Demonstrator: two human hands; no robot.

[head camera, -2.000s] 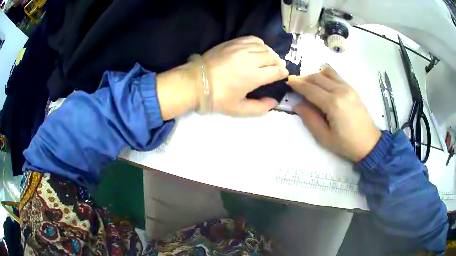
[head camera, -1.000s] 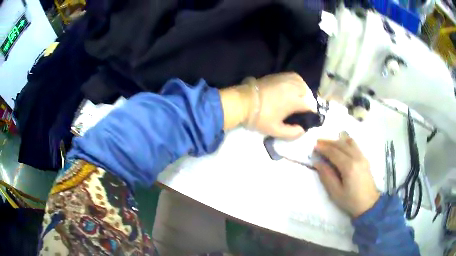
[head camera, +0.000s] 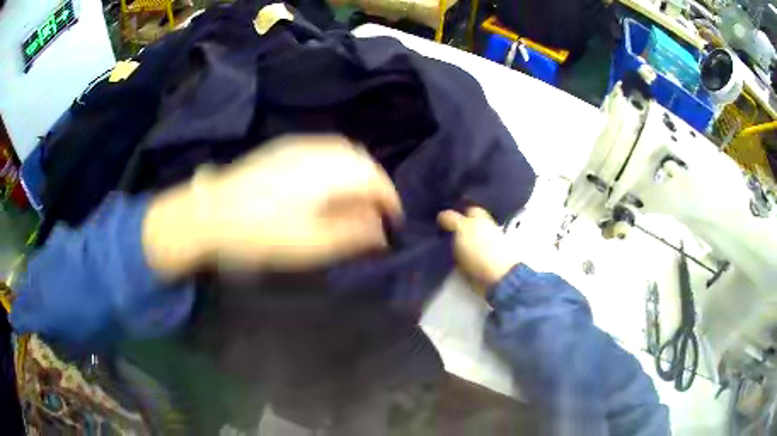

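Observation:
The dark garment cloth (head camera: 477, 128) lies in folds over the left of the table and hangs over the front edge towards my lap. My left hand (head camera: 298, 204) is raised over the cloth and blurred, its fingers bent at a fold. My right hand (head camera: 477, 243) pinches the cloth at its right side, left of the needle area. The cloth is away from the needle area of the white sewing machine (head camera: 682, 196). No white strip can be made out on the cloth.
Black-handled shears (head camera: 679, 353) and slim silvery snips or tweezers (head camera: 653, 319) lie right of the needle area. Blue bins (head camera: 626, 64) stand behind the machine. Pale scraps (head camera: 273, 17) rest on the dark cloth at the back. The white table (head camera: 545, 111) extends behind the cloth.
The cloth has come away from the needle area and now hangs over the front edge. Both hands have moved left from the machine. The view has shifted, showing more of the back.

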